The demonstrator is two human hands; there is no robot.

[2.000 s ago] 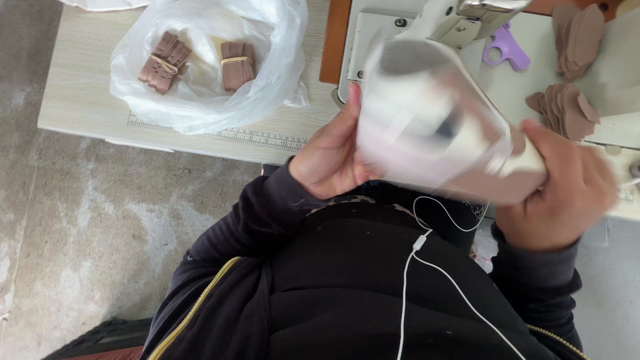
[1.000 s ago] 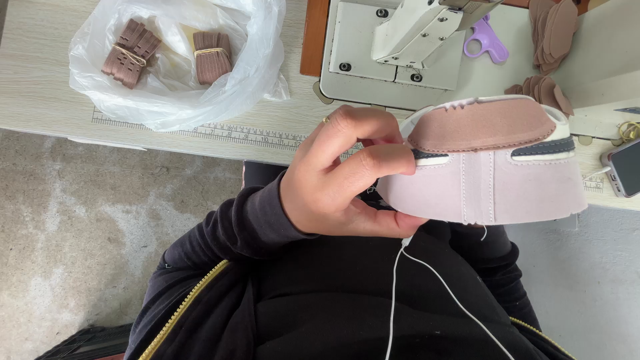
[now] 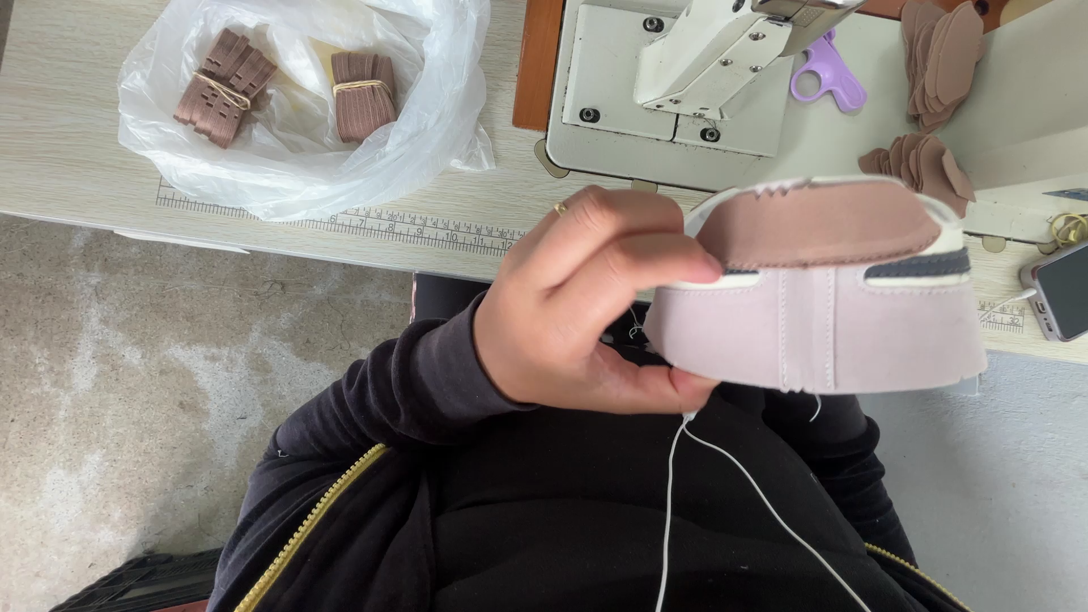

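My left hand point(image 3: 595, 306) pinches the left end of a stitched shoe upper point(image 3: 884, 331), thumb below and fingers on top. The upper is pale pink, with a brown padded collar piece point(image 3: 824, 225), dark inserts and cream edging; two stitched seams run down its middle and a loose thread hangs from its lower edge. My right hand is hidden; only its dark sleeve point(image 3: 833, 433) shows, below the upper. Behind the upper stands a white sewing machine point(image 3: 705, 59).
A plastic bag point(image 3: 297, 183) holds two banded bundles of brown pieces. A purple thread snipper point(image 3: 837, 76) and stacked brown pieces point(image 3: 943, 64) lie on the machine bed. At the right are a phone point(image 3: 1062, 293) and cable. A ruler strip point(image 3: 408, 229) runs along the table edge.
Two seconds ago both hands held the upper, blurred by motion. It has since turned to show the brown collar and pink seams, and my right hand has gone out of sight.
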